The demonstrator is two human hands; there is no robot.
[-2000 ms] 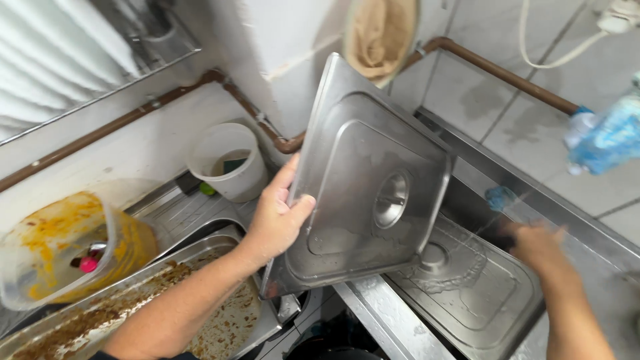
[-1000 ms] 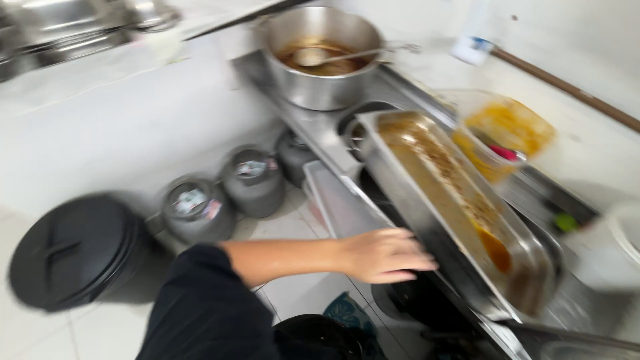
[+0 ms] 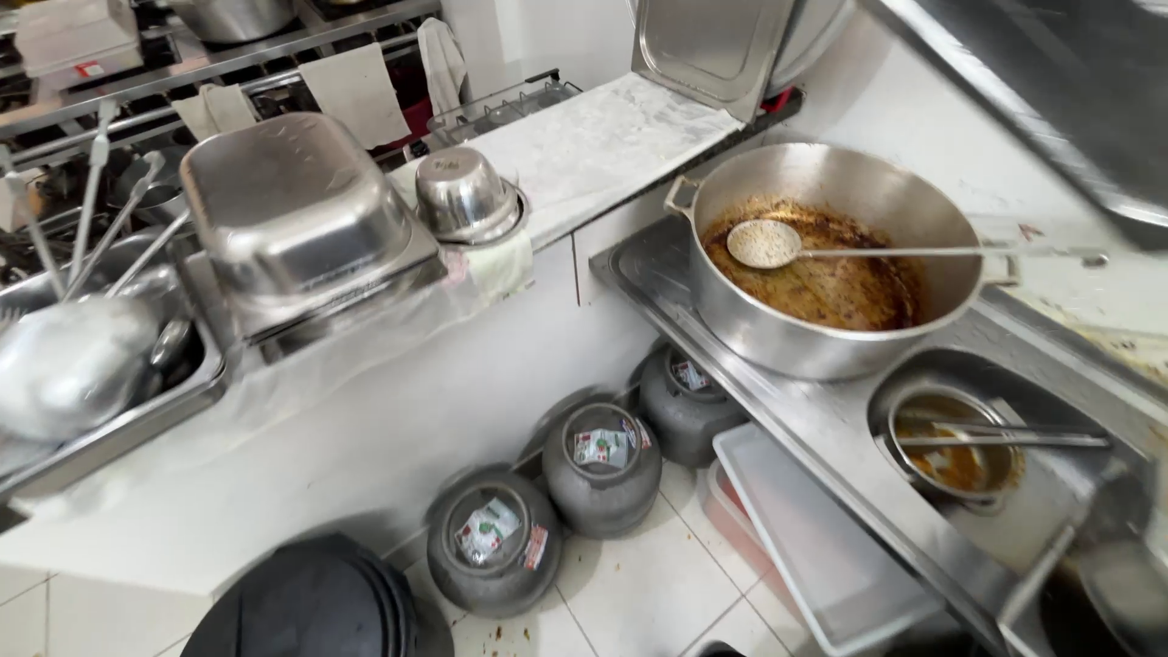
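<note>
Neither my left hand nor my right hand shows now. A blurred flat steel pan or lid [image 3: 1049,82] cuts across the upper right corner; what holds it is out of view. Below it, a large aluminium pot [image 3: 776,315] with browned residue stands on the steel sink counter [image 3: 730,383]. A long-handled skimmer [image 3: 765,245] lies across the pot, its handle over the right rim. In the sink basin [image 3: 1004,374] sits a small metal pot [image 3: 954,452] with orange-brown residue and metal tongs or handles [image 3: 1013,438] across it.
On the white ledge stand an upturned steel pan [image 3: 292,219], a metal bowl [image 3: 461,192] and a tray of utensils [image 3: 205,365]. Gas cylinders [image 3: 493,538], a black bin [image 3: 310,602] and a translucent plastic container [image 3: 812,538] are on the floor. A stove [image 3: 182,64] is behind.
The view has swung far to the left. A hand held a rectangular steel lid two seconds ago, and one reached near a deep soiled tray one second ago; both hands are out of view now.
</note>
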